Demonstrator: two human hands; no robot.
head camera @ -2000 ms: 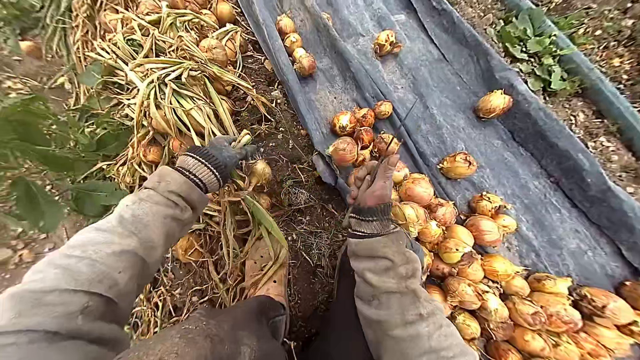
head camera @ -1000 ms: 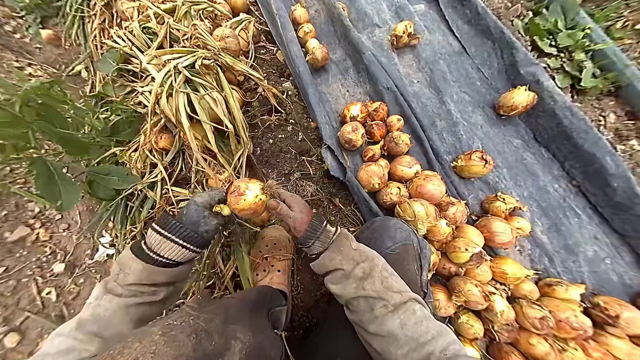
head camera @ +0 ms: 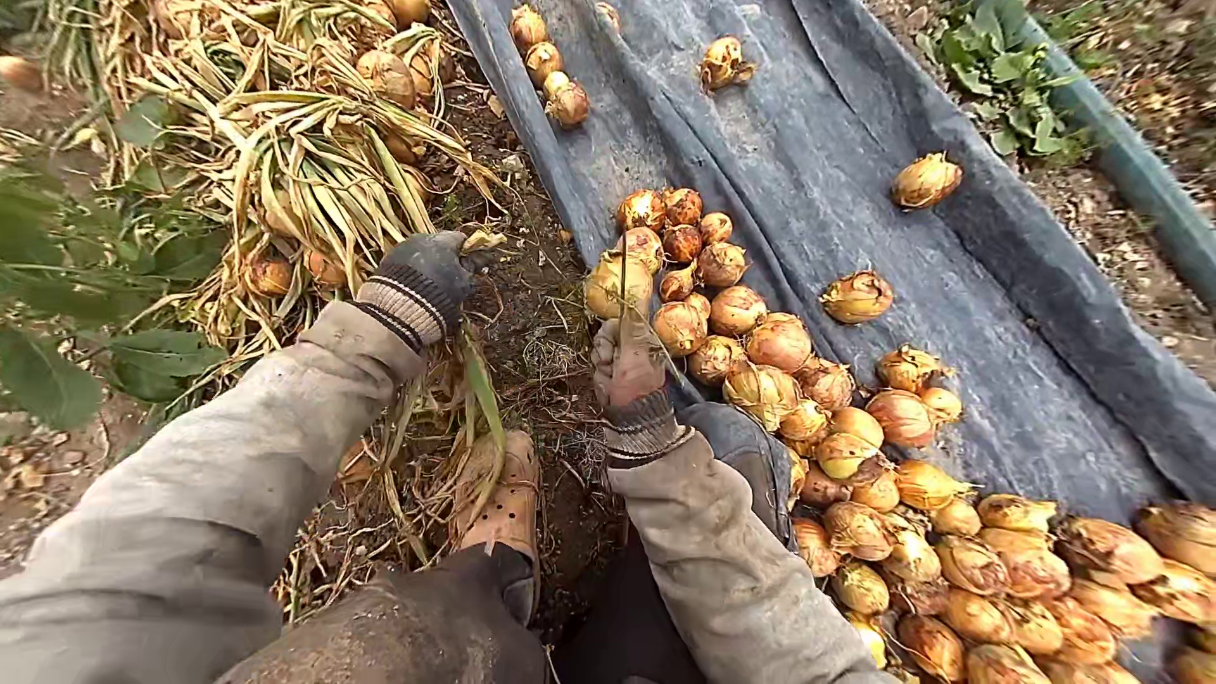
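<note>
My left hand [head camera: 429, 283], in a dark coated glove with a striped knit cuff, is closed beside the dried onion tops [head camera: 323, 161]. A pale piece of onion top [head camera: 483, 240] sticks out at its fingers, and long leaves [head camera: 483, 380] hang below. My right hand [head camera: 627, 363], fingers curled, is at the near edge of the dark fabric sheet [head camera: 807, 171]. A yellow onion [head camera: 617, 287] lies just beyond its fingertips; whether the fingers grip it is unclear. A thin dark upright thing crosses that onion, too blurred to name. Trimmed onions [head camera: 779, 342] lie close by.
A large heap of onions [head camera: 978, 570] covers the sheet's near right part; a few lie singly farther up. Bare soil [head camera: 541, 237] runs between tops and sheet. My clog [head camera: 503, 494] stands on it. Leafy weeds [head camera: 161, 351] grow at left, and a green hose-like strip [head camera: 1130, 180] runs at right.
A second ago both my hands were together at an onion above the clog. Now they are apart, the right hand over at the sheet's edge with an onion at its fingertips.
</note>
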